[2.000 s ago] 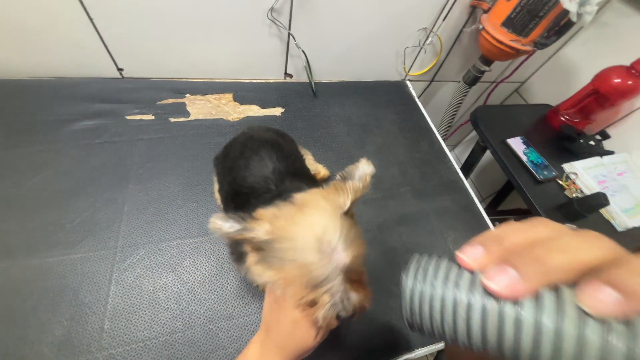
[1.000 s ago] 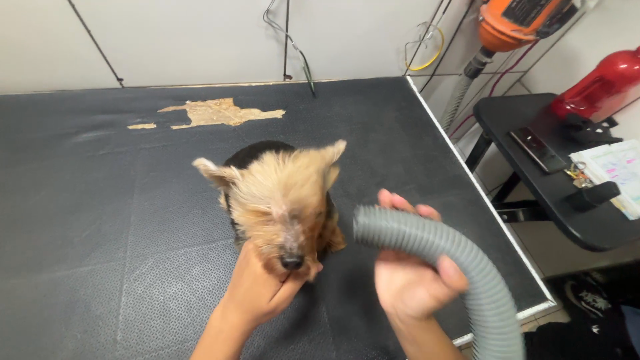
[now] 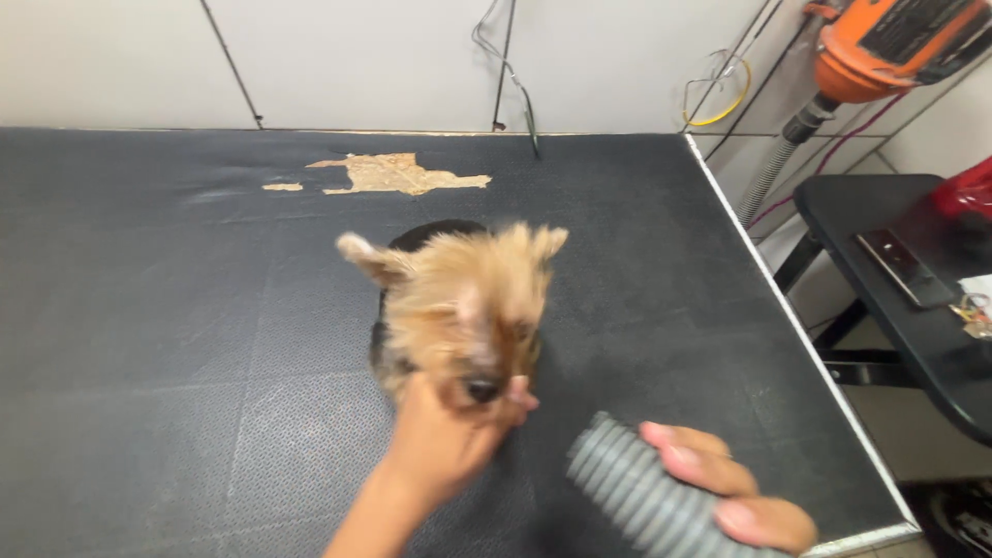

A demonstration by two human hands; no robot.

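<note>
A small dog [image 3: 473, 310] with tan head fur and a black back sits on the black textured table mat [image 3: 155, 325], its face toward me. Under its chin, my left hand [image 3: 449, 434] holds the muzzle, with fingertips showing at the right of the nose. My right hand [image 3: 728, 488] grips a grey ribbed hose [image 3: 659, 496] near its end, lower right of the dog. The hose's open end points up and left toward the dog without touching it. Both the hose and the dog's head are somewhat blurred.
Torn patches [image 3: 387, 173] in the mat show wood near the tiled wall. A thin cable [image 3: 504, 62] hangs over the back edge. At right are an orange machine [image 3: 876, 46] with a hose, and a black stool [image 3: 868, 194] bearing a phone [image 3: 903, 267] and a red object [image 3: 969, 194].
The dog's face, turned down two seconds ago, now shows toward me. Since one second ago my right hand and the hose end have moved lower. My left hand has stayed at the muzzle.
</note>
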